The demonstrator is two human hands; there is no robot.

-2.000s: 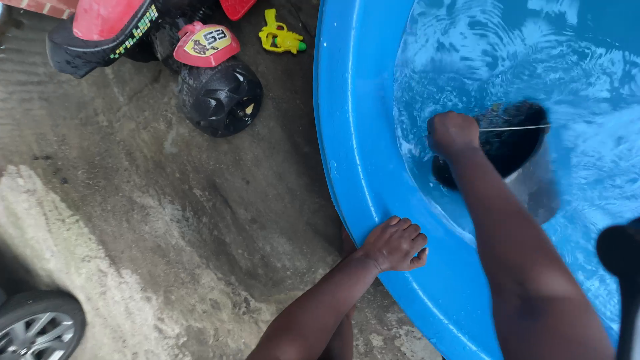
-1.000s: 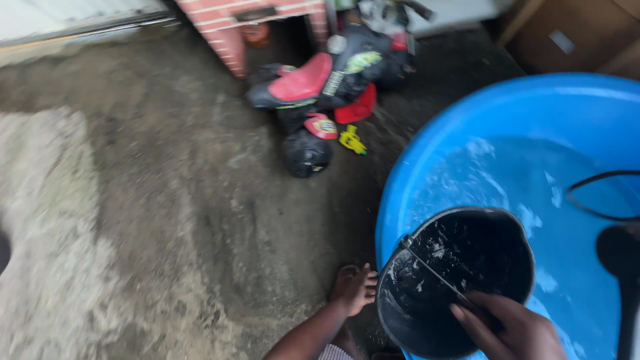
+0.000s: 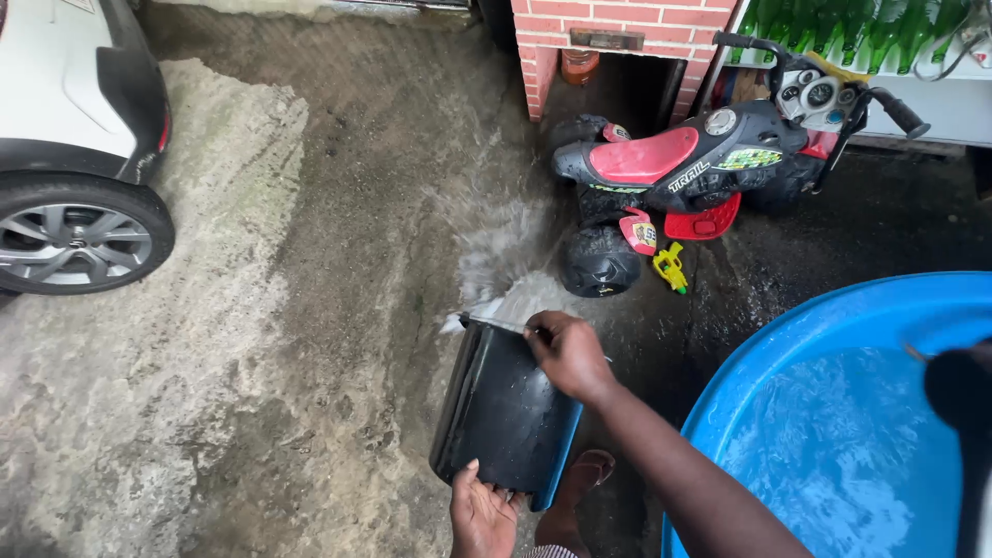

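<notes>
A black plastic bucket [image 3: 504, 411] is tipped over above the concrete floor, its mouth facing away from me. Water [image 3: 508, 256] pours from it and splashes across the floor. My right hand [image 3: 570, 353] grips the bucket's handle at the rim. Under the bucket's base is my left hand [image 3: 484, 504], thumb on the near side and the other fingers partly hidden beneath. On the right stands a large blue plastic pool [image 3: 717, 395] with rippling water in it.
A child's ride-on quad bike [image 3: 643, 163] stands ahead, with a yellow toy water pistol [image 3: 670, 267] beside it. Behind are a brick structure [image 3: 628, 12] and green glass bottles [image 3: 883, 31] on a shelf. A white car [image 3: 70, 85] is at the left. A dark, blurred object [image 3: 961, 395] covers part of the pool.
The bucket was in the pool's water, then over its rim; now it is tipped over the floor, spilling water. My left hand has moved from near the pool's edge to the bucket's base.
</notes>
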